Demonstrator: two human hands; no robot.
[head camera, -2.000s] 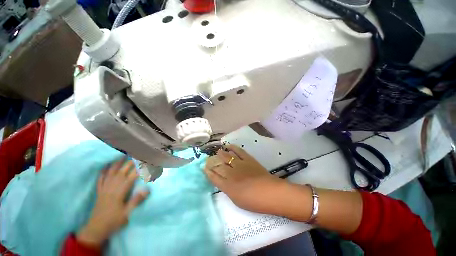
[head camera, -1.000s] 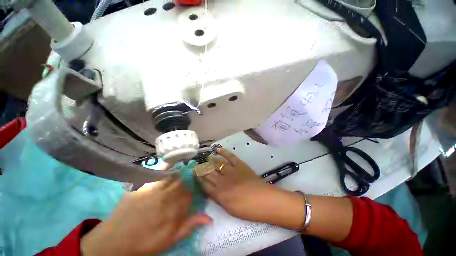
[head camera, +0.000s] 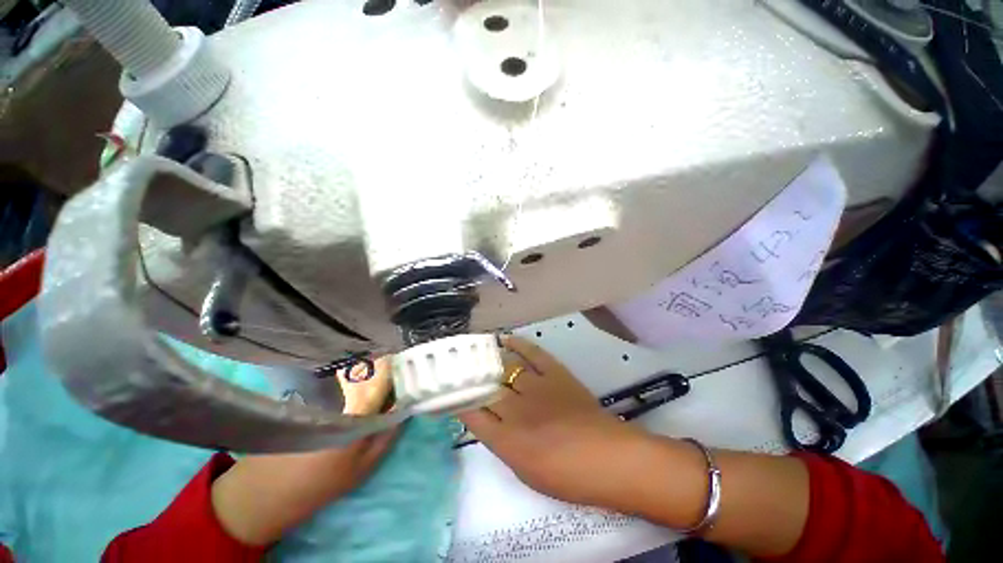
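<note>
Thin aqua cloth (head camera: 385, 500) lies on the table under both hands and spreads to the left. My left hand (head camera: 319, 467) rests on the cloth below the machine head, its fingers partly hidden by the take-up lever cover (head camera: 105, 363). My right hand (head camera: 539, 423), with a ring and a bracelet, is beside the needle area, its fingertips partly hidden behind the white tension dial (head camera: 449, 374). The needle and presser foot are hidden by the off-white machine head (head camera: 330, 121). Whether the fingers pinch the cloth is not visible.
Dark thread snips (head camera: 649, 396) lie right of my right hand. Black-handled shears (head camera: 819, 396) lie farther right, near dark checked cloth (head camera: 913, 269). A paper note (head camera: 748, 275) is stuck on the head. A red basket edge (head camera: 20, 280) shows at far left.
The view has moved closer to the machine head. My left hand has moved right from the spread cloth to the needle area, with its fingers now under the head. My right hand stays near the needle.
</note>
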